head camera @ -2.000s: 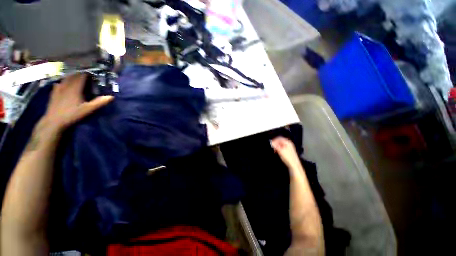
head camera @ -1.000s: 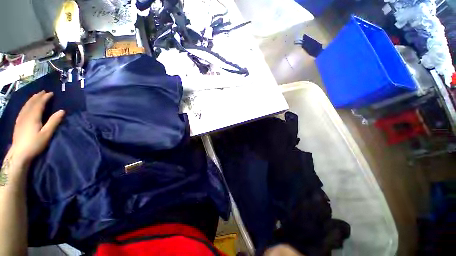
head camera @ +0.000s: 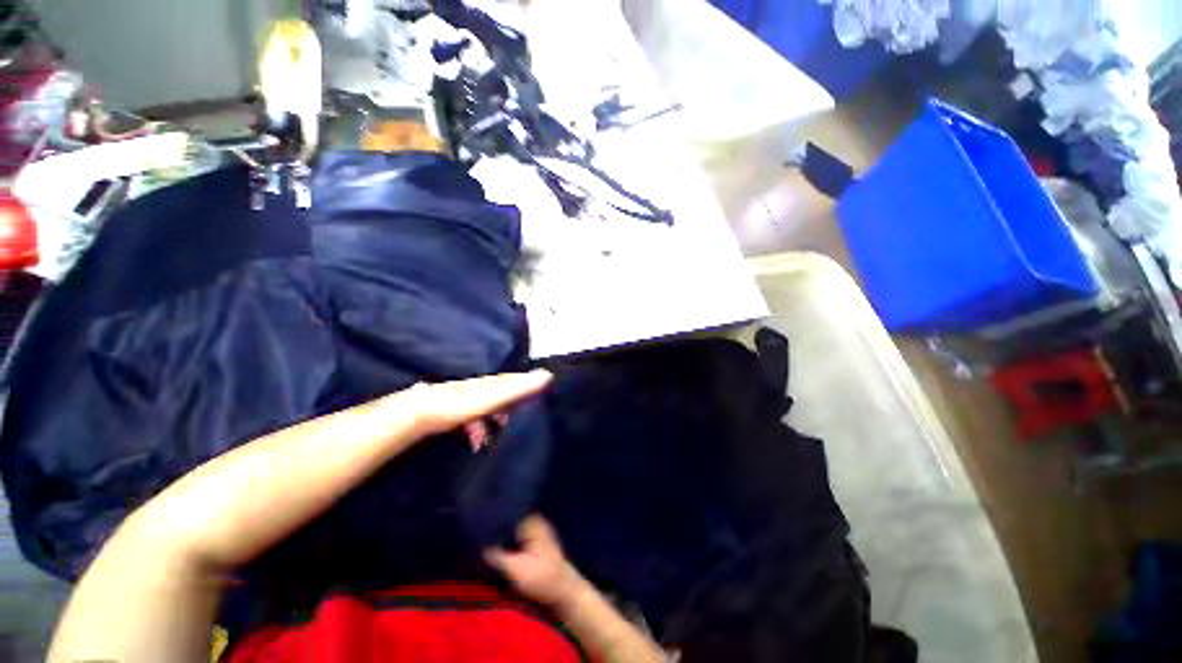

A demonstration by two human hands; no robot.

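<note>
A navy, slightly shiny garment piece (head camera: 220, 350) lies over the table front, its upper edge under the needle area of the sewing machine (head camera: 288, 97). My left hand (head camera: 473, 402) reaches across to the right, away from the needles, and holds the upper part of a dark cloth piece (head camera: 508, 473). Its fingers are partly hidden by the cloth. My right hand (head camera: 534, 563) is lower down, closed on the lower edge of the same dark piece. More dark cloth (head camera: 687, 479) lies heaped to the right of it.
A whitish tub (head camera: 894, 453) stands right of the heap. The white table (head camera: 648, 285) has tangled black strips (head camera: 538, 143) on it. A blue bin (head camera: 927, 233) and a red object (head camera: 1056, 389) are at the far right. A round red object (head camera: 16, 233) is at the left edge.
My left hand has left the navy garment beside the needles and crossed right to the dark cloth. My right hand has come in from the heap and moved left, now gripping cloth.
</note>
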